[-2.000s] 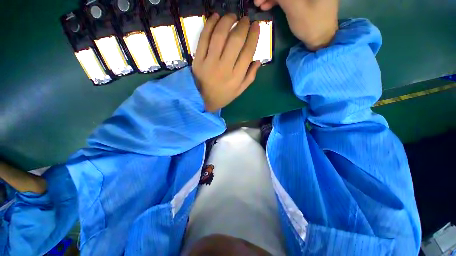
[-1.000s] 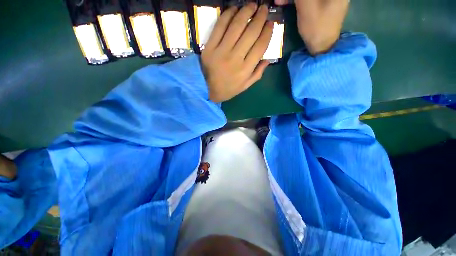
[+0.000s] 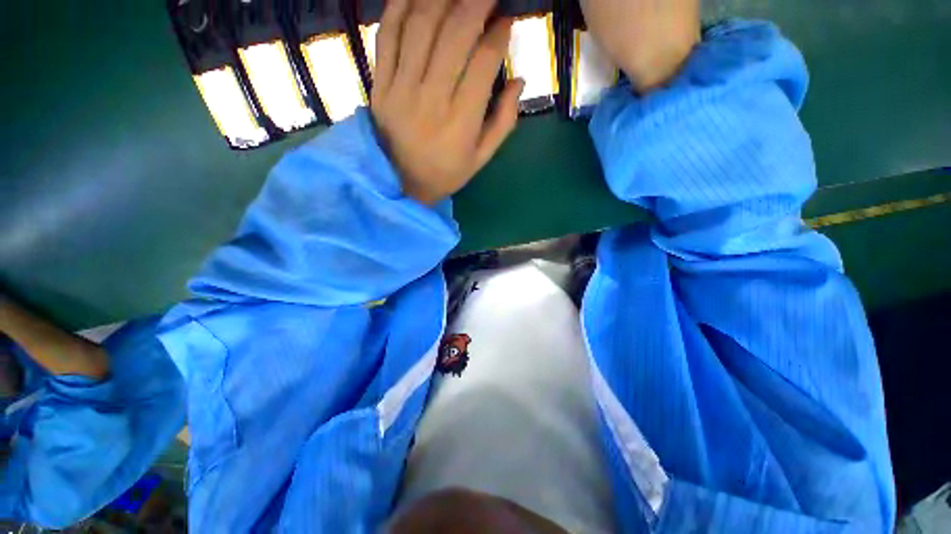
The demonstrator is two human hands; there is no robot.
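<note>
Several black phone units (image 3: 334, 75) lie side by side in a row on the green bench mat, each with a bright white rectangle edged in yellow. The row's upper ends are cut off by the top edge. My left hand (image 3: 438, 99) lies palm down over the middle of the row, fingers slightly spread, hiding some units. One unit (image 3: 533, 63) shows just right of it. My right hand (image 3: 647, 37) is over the right end, beside the last unit (image 3: 592, 75); its fingers are cut off by the top edge, so what it holds is hidden.
The green bench mat (image 3: 94, 188) runs across the view, its near edge by my body. Another person's bare forearm (image 3: 52, 339) and blue sleeve show at the left. A yellow line (image 3: 881, 211) crosses the green floor at the right. A pale object (image 3: 928, 513) is at the lower right corner.
My left hand has moved left along the row, uncovering a unit to its right. My right hand has gone further past the top edge. The view has also shifted.
</note>
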